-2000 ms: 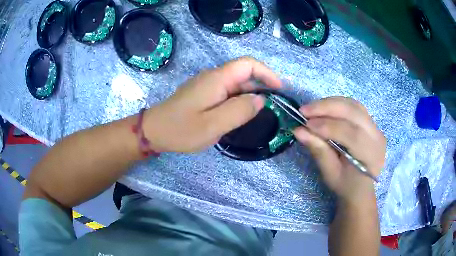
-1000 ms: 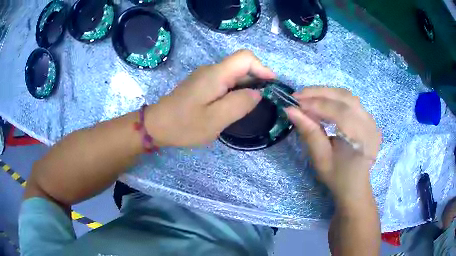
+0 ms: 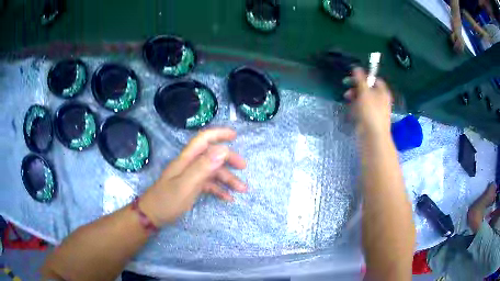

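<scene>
My left hand is empty with its fingers apart, above the bubble-wrap-covered table. My right hand reaches out over the edge of the green belt. A bright, blurred piece, seemingly the tweezers, sticks up from it. A dark, blurred housing is at its fingertips over the belt; whether the fingers still grip it I cannot tell. Several black housings with green crescent boards stand on the table at the left, one of them nearest the middle.
The green belt runs across the back with several more housings, one at the top. A blue block, a black tool and a dark flat object lie at the right. Other people's arms show at the right.
The view has shifted, showing more belt. The housing between my hands has left the near table; my left hand has let go. My right hand has moved far forward to the belt.
</scene>
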